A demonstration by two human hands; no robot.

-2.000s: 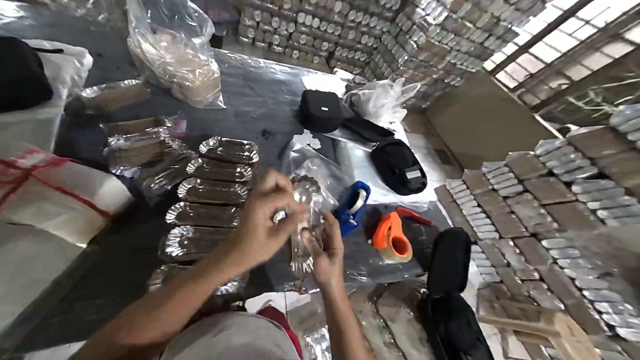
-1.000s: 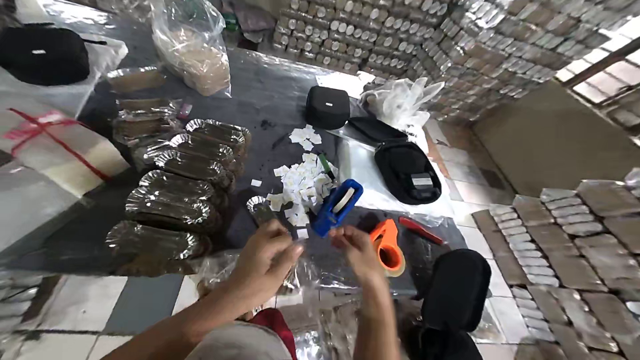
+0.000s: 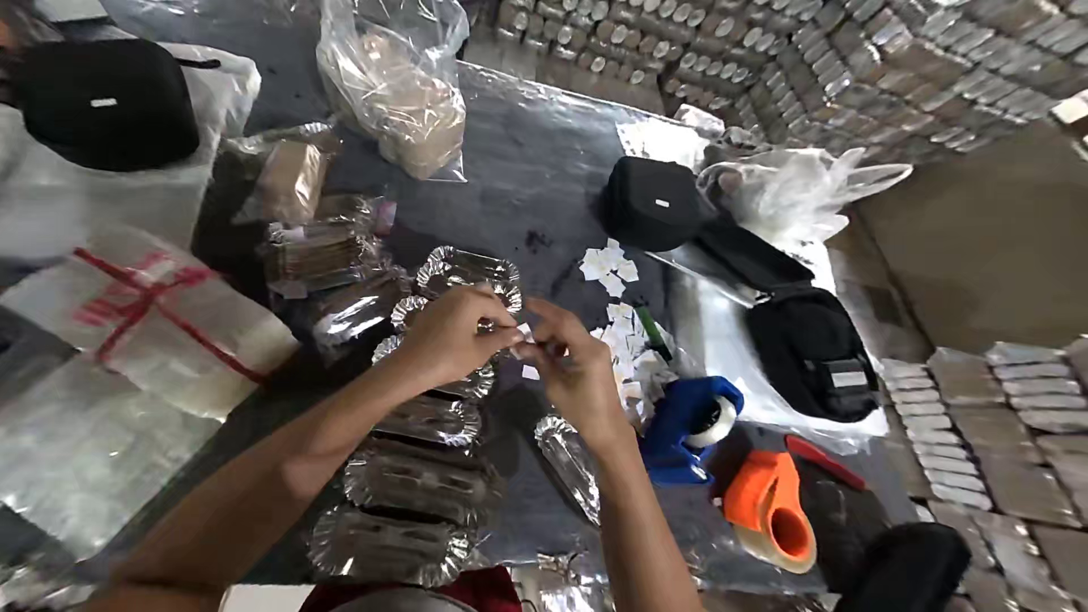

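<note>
My left hand [image 3: 463,336] and my right hand [image 3: 569,357] meet over the table, both pinching a small white paper slip [image 3: 524,332] between their fingertips. Under and beside my left hand runs a column of foil trays [image 3: 408,484] with fluted rims. Another narrow foil tray [image 3: 571,463] lies below my right hand, partly behind that forearm. To the right of my right hand is a loose pile of small white paper slips [image 3: 625,340]. A blue tape dispenser [image 3: 671,429] with a white roll stands beside the pile.
An orange tape dispenser [image 3: 761,493] and a red tool [image 3: 824,461] lie at the right. Black cases [image 3: 654,200] and a white plastic bag [image 3: 790,191] are behind. Clear bags of brown material [image 3: 408,102] and wrapped bundles [image 3: 314,255] sit at the left back.
My hands have moved from the table's near edge to above the foil trays, where a paper slip now shows between them. Two seconds ago they were at a wrapped foil tray.
</note>
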